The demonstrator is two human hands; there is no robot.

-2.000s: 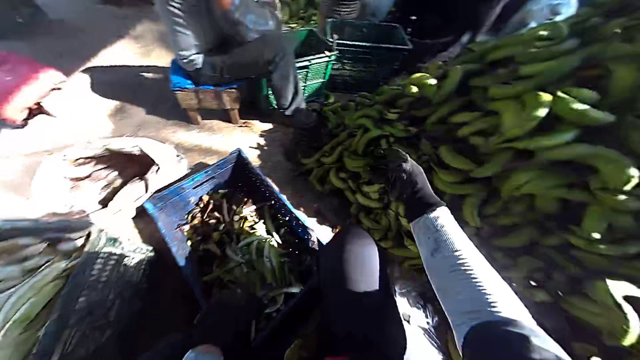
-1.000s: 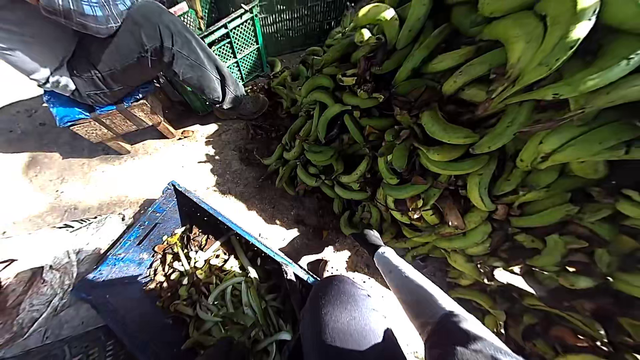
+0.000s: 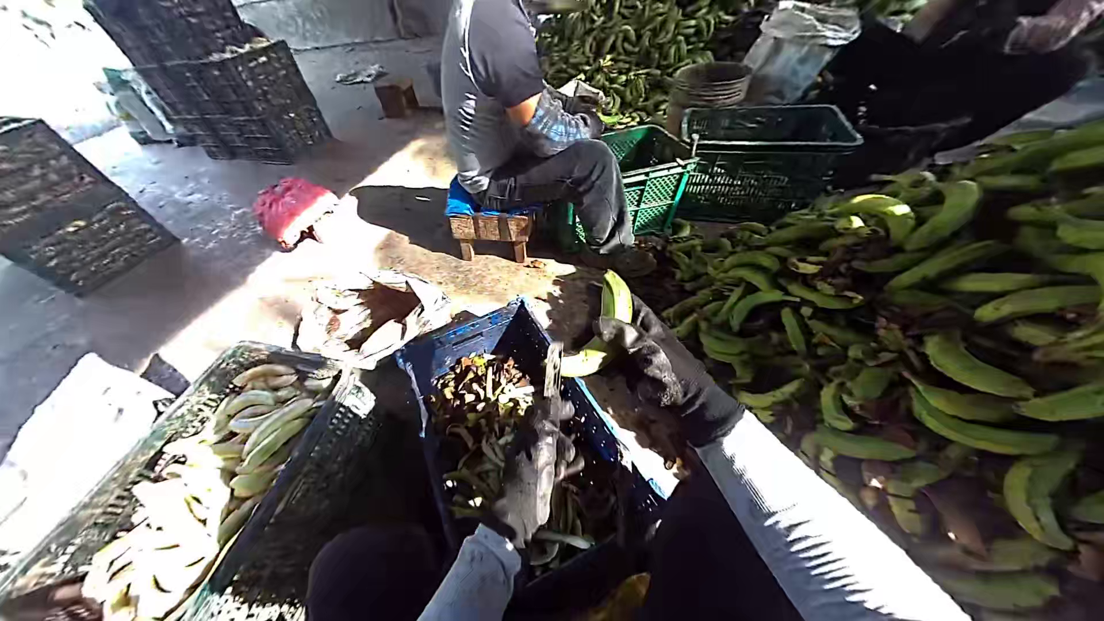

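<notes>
My right hand (image 3: 651, 354), in a dark glove, grips a green plantain (image 3: 616, 297) above the right wall of a blue crate (image 3: 509, 321). My gloved left hand (image 3: 539, 466) is closed around a small tool, probably a knife (image 3: 553, 369), whose upright blade is close to the plantain's lower end. Plant scraps and peels (image 3: 483, 388) lie in the blue crate under my hands. A large heap of green plantains (image 3: 975, 362) spreads along the right. Peeled plantains (image 3: 259, 423) fill a crate at the left.
A co-worker (image 3: 509, 103) sits on a wooden stool (image 3: 490, 228) ahead, beside green crates (image 3: 647, 185). An open sack (image 3: 371, 315) and a red bag (image 3: 293, 211) lie on the floor. Dark stacked crates (image 3: 233, 95) stand at the back left.
My right hand, at the heap two seconds ago, is now above the blue crate with a plantain in it. My left hand and its tool have come into view. The view has swung up and left.
</notes>
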